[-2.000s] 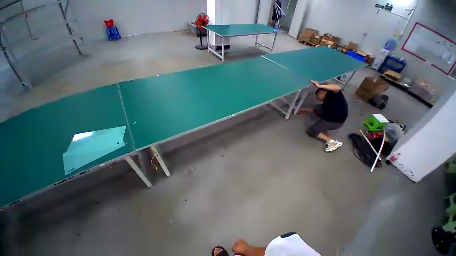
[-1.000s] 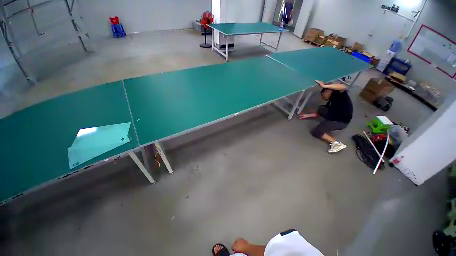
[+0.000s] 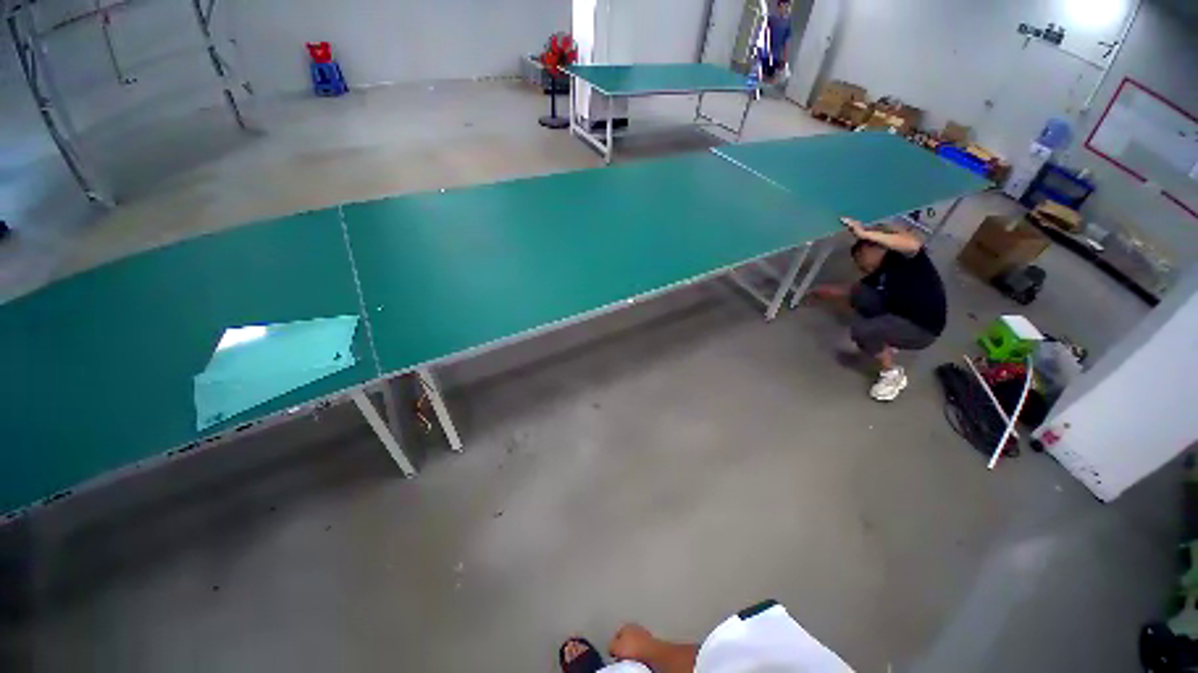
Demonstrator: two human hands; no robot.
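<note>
A long row of green-topped worktables (image 3: 552, 256) stands ahead, with seams across the top. A pale translucent sheet (image 3: 279, 368) lies on the left part. The white-grey table legs (image 3: 384, 430) show below. My right hand (image 3: 633, 644) is at the bottom edge, bare, small and partly cut off, below a white sleeve. It looks curled and away from the tables; I cannot tell whether it holds anything. My left hand is out of the picture. A person in dark clothes (image 3: 900, 296) crouches by the far joint, one hand at the tabletop edge and the other low near the legs.
A separate green table (image 3: 664, 79) and a red fan (image 3: 558, 55) stand behind. A black coil (image 3: 970, 410), white strips and a green stool (image 3: 1009, 339) are beside the white pillar (image 3: 1117, 408). Cartons (image 3: 1005, 247) stand at right. Another person (image 3: 778, 37) is at the back doorway.
The view has shifted, so the tables and room sit further right in the picture. The crouching person's body and feet have shifted slightly. The person at the back shows more. My right hand has hardly moved.
</note>
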